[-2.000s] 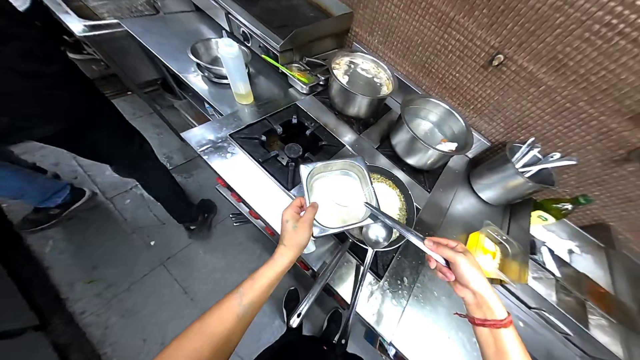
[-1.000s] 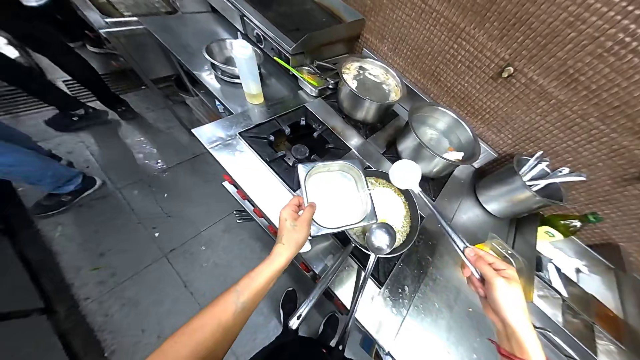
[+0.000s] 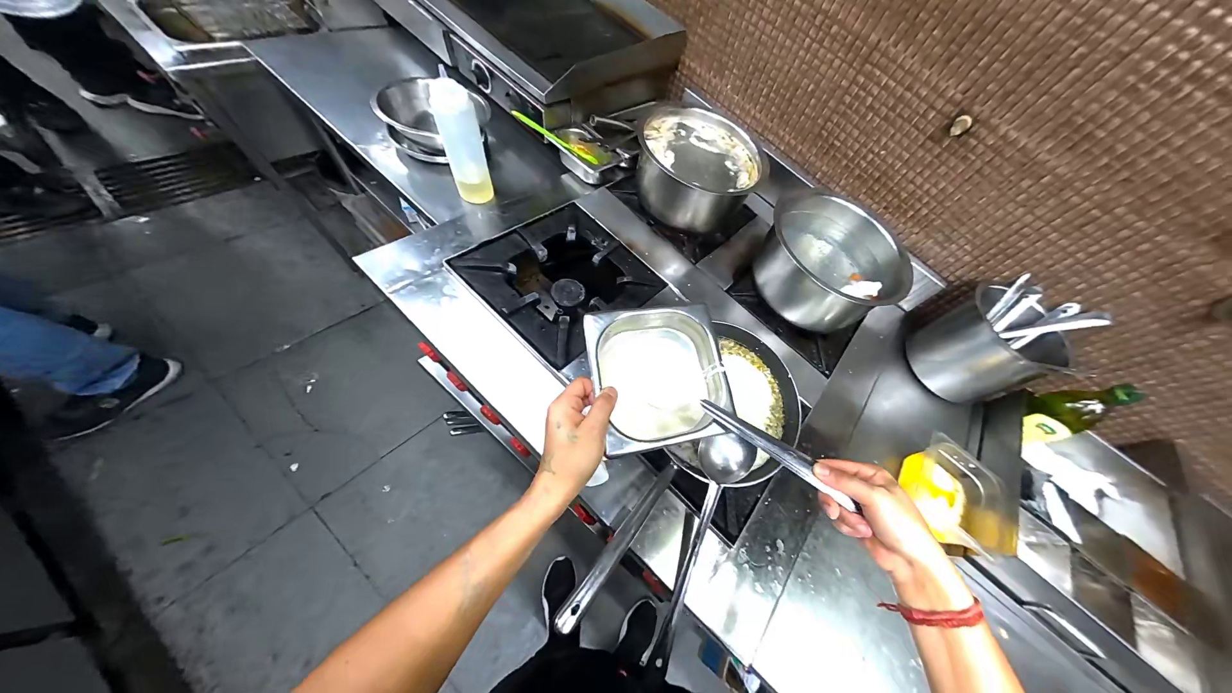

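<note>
My left hand [image 3: 577, 438] grips the near left edge of a square steel pan [image 3: 630, 445] holding white liquid, tilted above a frying pan. In my right hand [image 3: 881, 505] is the metal handle of a spoon or ladle [image 3: 780, 452]; its head is hidden in the white liquid. Beneath, the frying pan [image 3: 791, 385] on the burner holds white liquid with small yellowish pieces around its edge. A second ladle [image 3: 727, 459] rests over the frying pan's near side, its long handle pointing toward me beside the frying pan's handle [image 3: 611, 558].
Two steel pots [image 3: 695, 197] [image 3: 808, 298] stand on the back burners. A burner grate [image 3: 568, 289] lies left of the frying pan. A squeeze bottle [image 3: 464, 144] stands by steel bowls [image 3: 414, 111]. At right are a utensil container [image 3: 953, 356] and a yellow-filled plastic tub [image 3: 948, 491]. People's legs [image 3: 67, 351] show at left.
My right hand lifted the white-coated ladle or spoon out to the right of the square pan, then brought its head back into the white liquid. My left hand still holds the square pan.
</note>
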